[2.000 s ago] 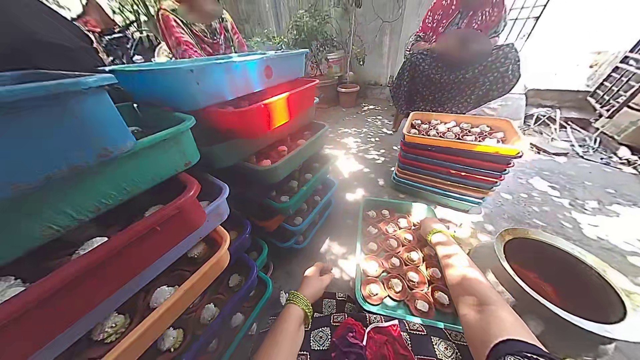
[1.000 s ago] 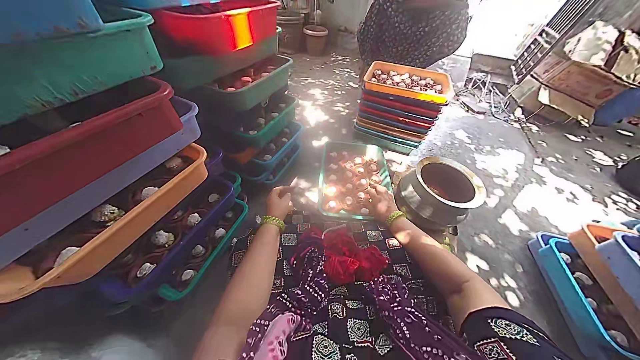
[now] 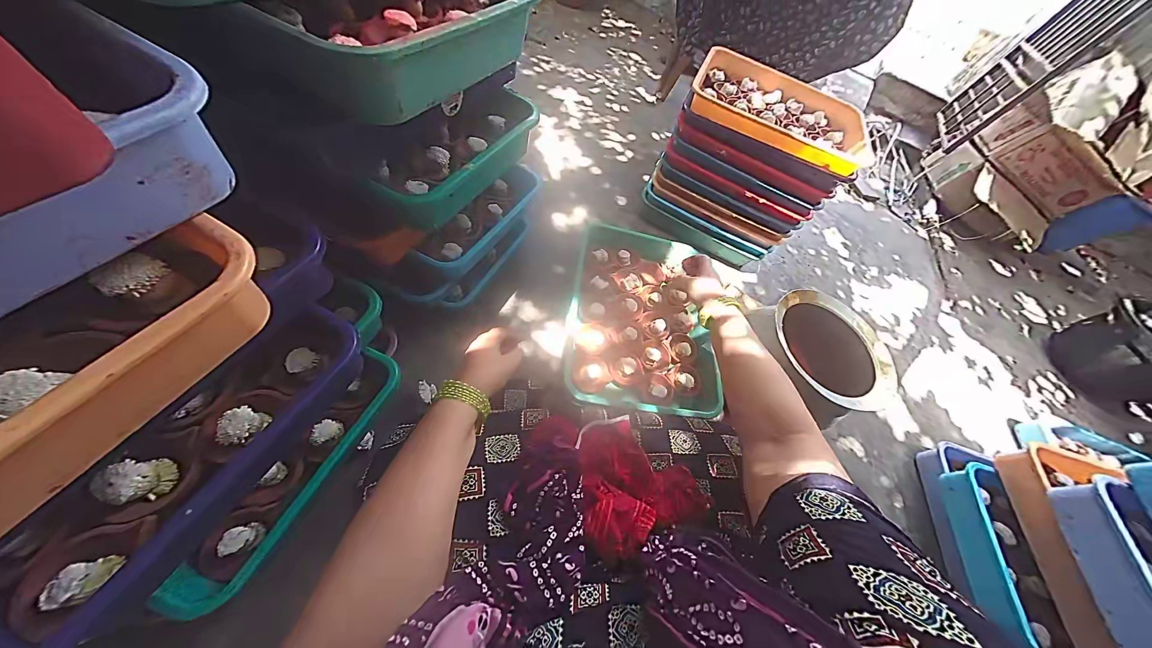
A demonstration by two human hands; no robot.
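A green plastic tray (image 3: 644, 409) lies before my lap, filled with small brown clay cups (image 3: 655, 351) that each hold a whitish tuft. Over the tray's right side, among the cups at its far right, is my right hand (image 3: 702, 281); whether its fingers grip a cup cannot be told. My left hand (image 3: 493, 355) hovers left of the tray, apart from it, with its fingers loosely curled and nothing seen in them. To the right of my right forearm stands a round metal pot (image 3: 832, 346) of dark brown liquid.
Tall stacks of coloured trays (image 3: 450, 76) with similar cups rise at the left. Behind the green tray stands another stack, topped by an orange tray (image 3: 778, 117). More trays (image 3: 967, 504) sit at the lower right. A person in patterned clothing (image 3: 792, 36) and cardboard boxes (image 3: 1044, 166) are farther back.
The view has swung right and down since two seconds ago. My right hand remains over the green tray's right side, and my left hand stays left of it.
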